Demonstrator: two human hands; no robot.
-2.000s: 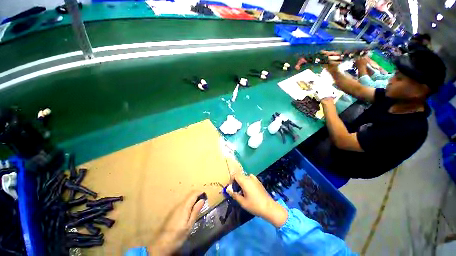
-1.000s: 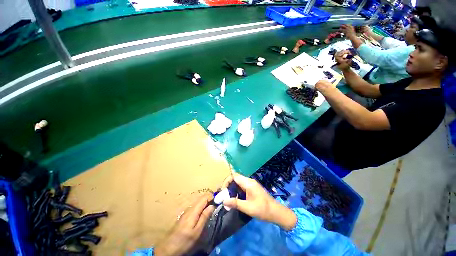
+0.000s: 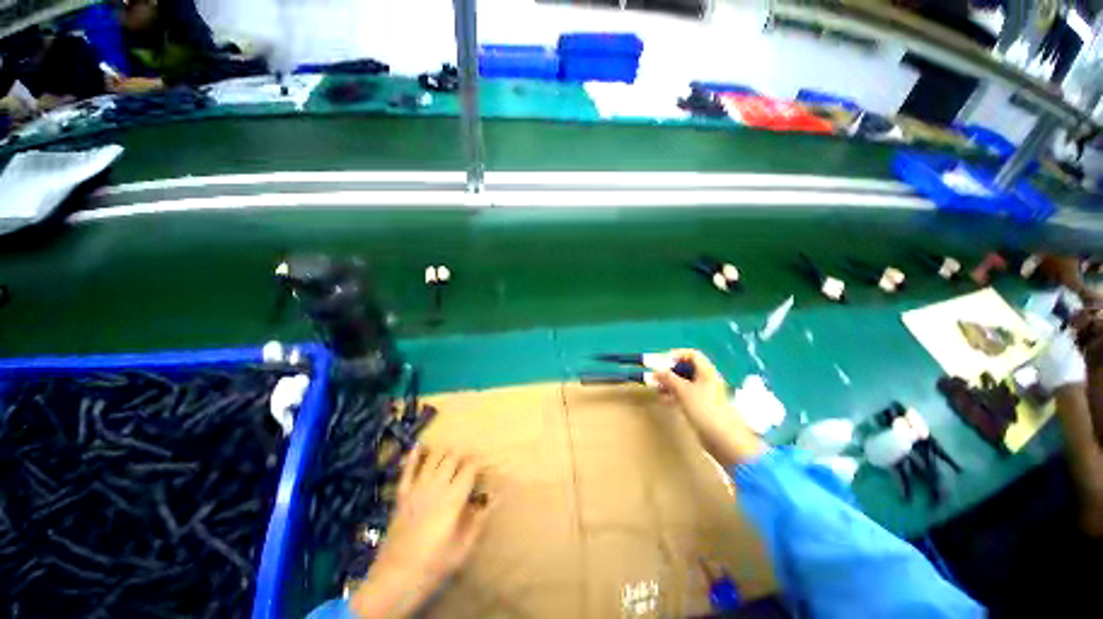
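My right hand (image 3: 696, 397) grips a joined pair of black limb parts (image 3: 623, 368) with pale ends. It holds them above the far edge of the cardboard mat (image 3: 605, 508), and the black prongs point left. My left hand (image 3: 433, 514) is low over the mat's left side, beside the heap of black limb parts (image 3: 342, 484). A small dark bit shows by its thumb; whether the hand holds it is unclear. A blue cap (image 3: 723, 591) lies at the mat's near right.
A blue tote (image 3: 290, 520) full of black parts is at left, with a dark jar (image 3: 345, 308) at its corner. White bottles (image 3: 829, 435) and a tissue (image 3: 758, 405) lie right of the mat. Joined pieces (image 3: 722, 276) lie on the green conveyor (image 3: 544, 260). A neighbour's arm (image 3: 1076, 423) is far right.
The view has swung left. My right hand has moved from the mat's near edge to its far edge, now with the joined pair. My left hand has moved to the heap's side.
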